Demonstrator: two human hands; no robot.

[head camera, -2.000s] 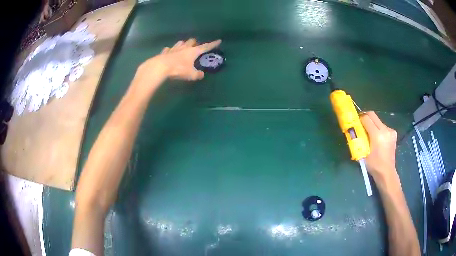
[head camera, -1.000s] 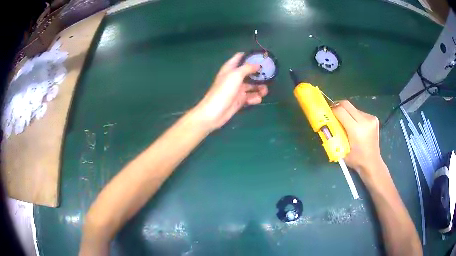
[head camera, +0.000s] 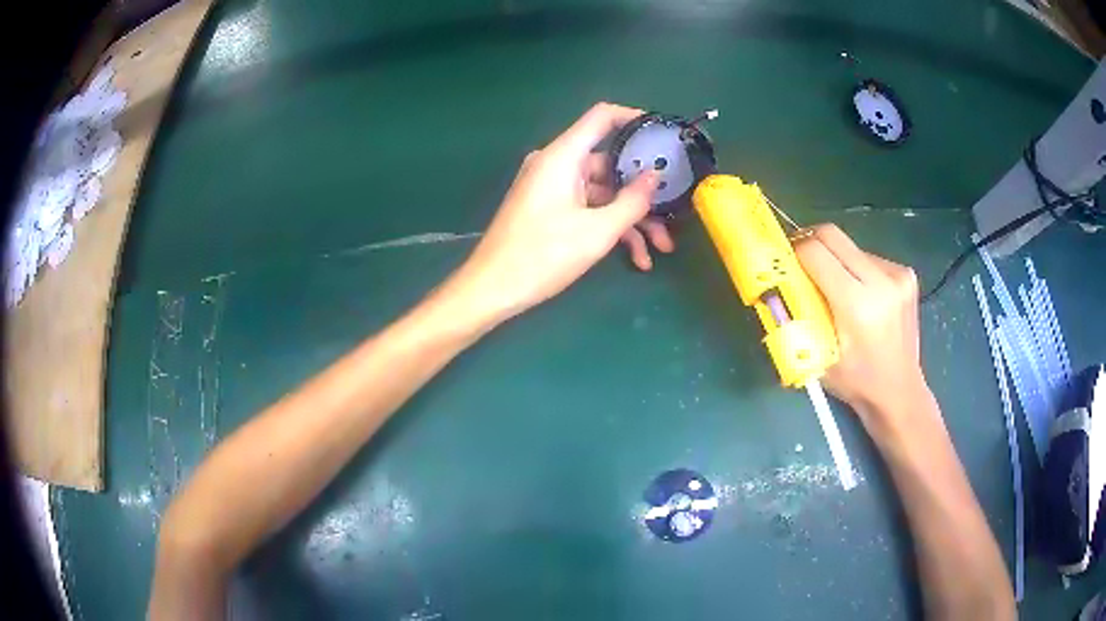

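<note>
My left hand [head camera: 570,212] holds a round black-rimmed housing [head camera: 653,155] with a light grey face and dark holes, its thumb on the face. A short wire with a small white end sticks out at the housing's upper right. My right hand [head camera: 864,313] grips a yellow hot glue gun [head camera: 767,279] by its handle. The gun's dark nozzle is at the right part of the housing; whether the tip touches cannot be told. A whitish glue stick [head camera: 832,434] sticks out of the gun's back.
A second round housing [head camera: 879,112] lies at the upper right. A small dark disc with a pale strip [head camera: 680,505] lies near the front. White thin parts [head camera: 61,182] lie on a tan board [head camera: 73,364] at left. Spare glue sticks [head camera: 1028,352] lie right, below a grey post [head camera: 1043,170] with a cord.
My left hand has picked up the housing from the bench and raised it, tilted, to the glue gun's nozzle. The gun has moved left from beside the other housing.
</note>
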